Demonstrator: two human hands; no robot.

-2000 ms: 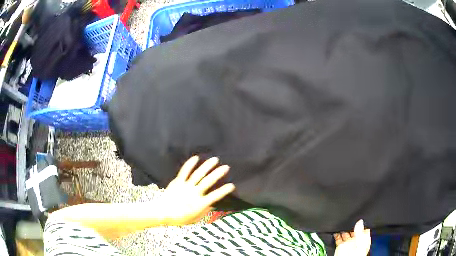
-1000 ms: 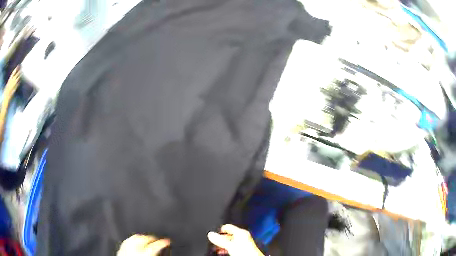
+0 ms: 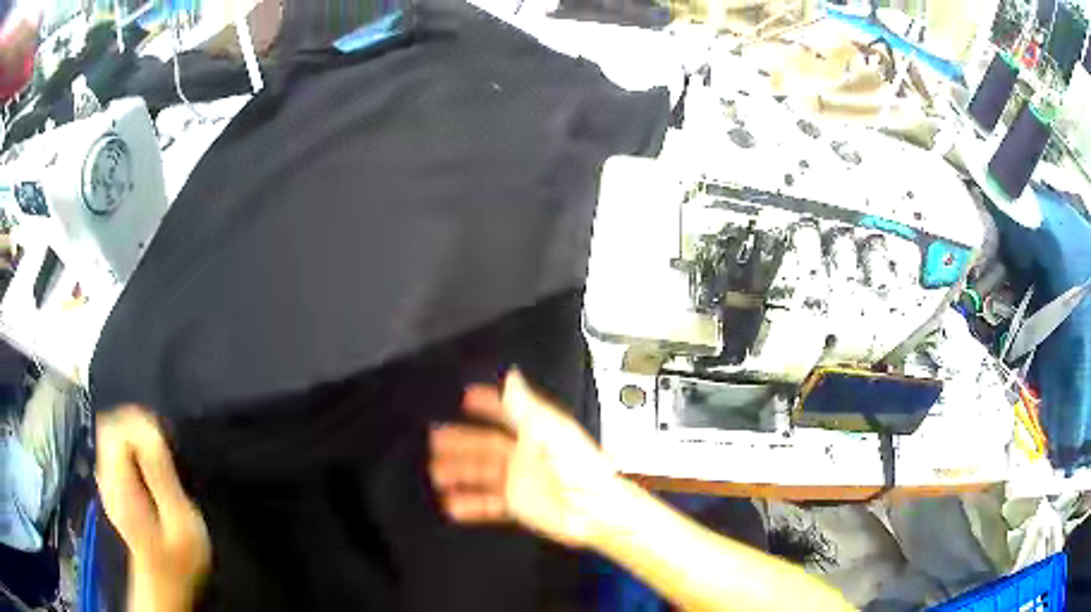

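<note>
The black fabric garment body (image 3: 359, 227) lies spread left of the overlock machine (image 3: 837, 239), with a fold edge running across it and darker fabric hanging nearer me. My left hand (image 3: 150, 496) is at the fabric's lower left edge, fingers bent over it; whether it grips is hard to tell. My right hand (image 3: 514, 466) is over the darker fabric, palm turned sideways, fingers apart and holding nothing. The presser foot area (image 3: 739, 281) is right of the cloth, with no fabric visible in it. The looper cover (image 3: 867, 401) is hinged open.
Another white sewing machine (image 3: 114, 179) stands at left. Dark thread cones (image 3: 1019, 150) are upper right. Orange-handled scissors (image 3: 1029, 418) lie right of the machine. A blue crate (image 3: 1017, 592) shows at the lower right. A small blue patch (image 3: 371, 34) is at the fabric's far end.
The view has swung from the crates at left to the machine table. The black fabric now lies flatter on the table, its near part folded or hanging. My hands have moved up and apart.
</note>
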